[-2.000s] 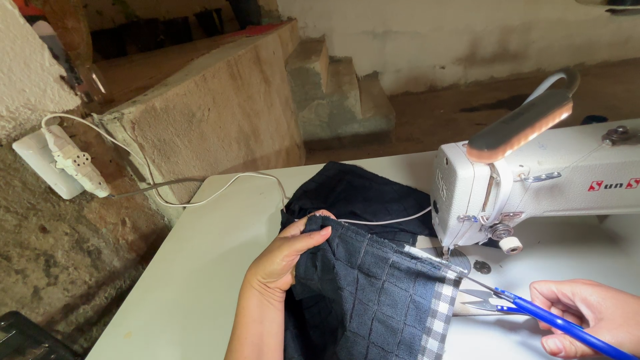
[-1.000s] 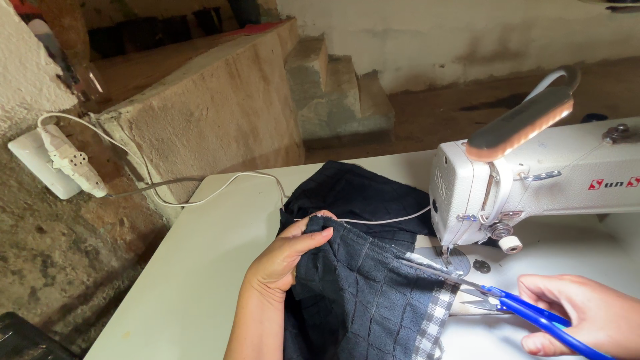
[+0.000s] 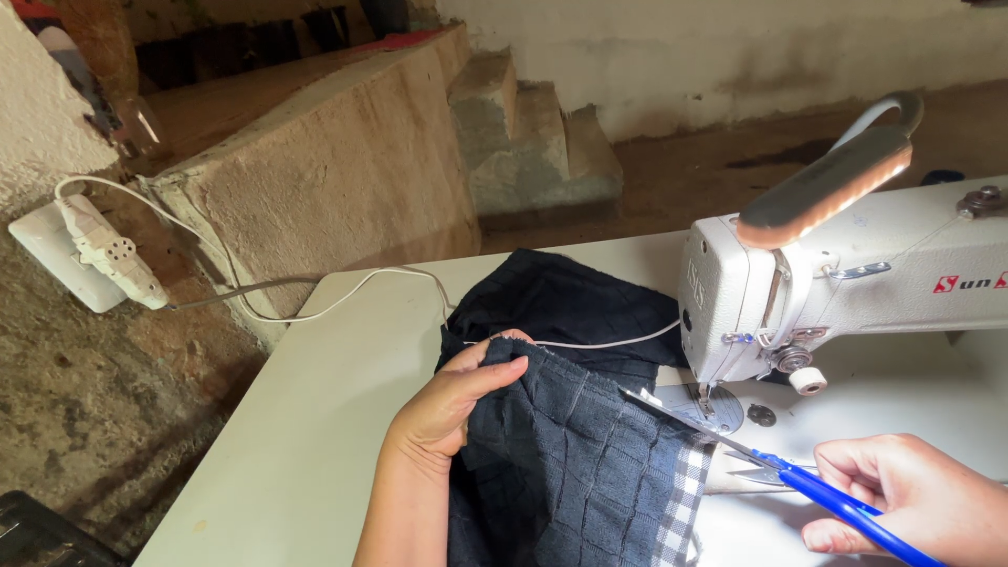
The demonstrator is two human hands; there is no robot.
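Note:
Dark quilted-look cloth (image 3: 583,441) with a checked white-and-dark border (image 3: 687,496) hangs from my left hand (image 3: 465,394), whose thumb and fingers pinch its upper edge. My right hand (image 3: 906,492) holds blue-handled scissors (image 3: 835,504) at the lower right, their blades parted. One blade lies along the cloth's top edge; the other shows beyond the border. A scrap of white material sits by the blade tip. Just behind is the needle area of a white sewing machine (image 3: 732,299). More of the dark cloth (image 3: 551,299) spreads over the table behind my left hand.
A lit lamp (image 3: 827,189) arches above the machine head. The white table (image 3: 260,441) bears a thin white cable (image 3: 370,277) running from a plug adapter (image 3: 118,252) at the left wall. A rough concrete wall (image 3: 331,173) and steps (image 3: 543,150) stand behind.
The scissors have moved along the cloth's top edge toward my left hand since the oldest frame, and their blades have opened and closed somewhat. My left hand keeps its pinch in about the same place.

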